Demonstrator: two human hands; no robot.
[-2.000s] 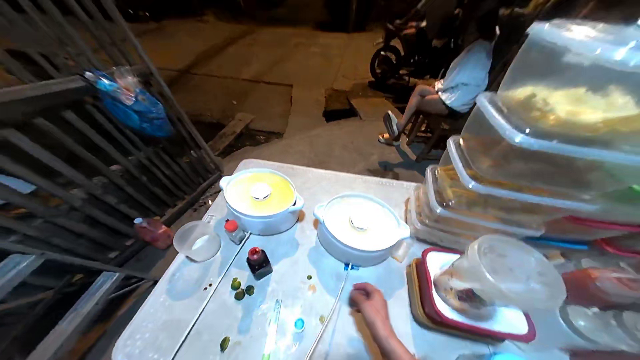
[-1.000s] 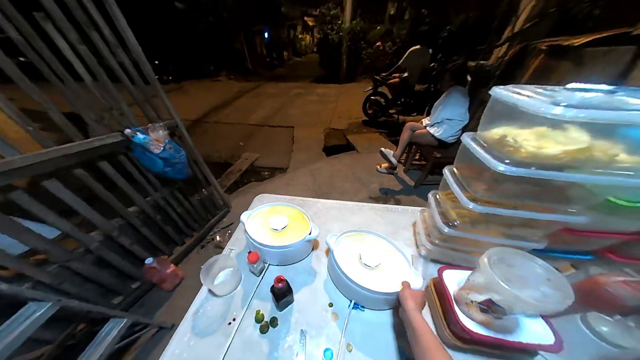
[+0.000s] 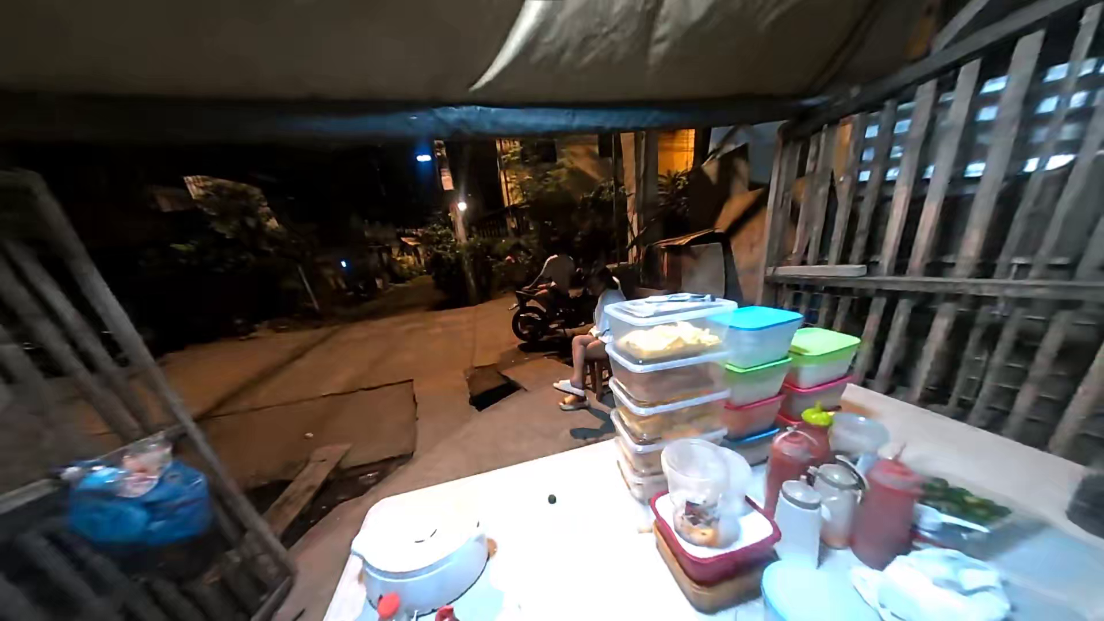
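Note:
Neither my left hand nor my right hand is in view. A white lidded pot [image 3: 423,565] with a rounded side stands at the near left of the white table [image 3: 586,552], its lid washed out by glare. Just in front of the pot, a red bottle cap [image 3: 389,604] shows at the lower edge, and a second red cap [image 3: 445,613] is partly cut off. One small dark green round thing [image 3: 552,498] lies on the bare tabletop. Right of it, clear plastic tubs [image 3: 695,483] sit on a red-rimmed tray [image 3: 716,565].
Stacked food containers [image 3: 671,375] rise behind the tray. Red squeeze bottles [image 3: 887,513], a white bottle [image 3: 799,522] and a crumpled white bag [image 3: 940,586] stand or lie at right. Slatted fences flank the table. A seated person [image 3: 591,345] and a motorcycle [image 3: 530,319] are beyond.
The view has swung up and right. My right hand, at the right-hand pot's handle one second ago, has left view. Only one of the two pots shows now.

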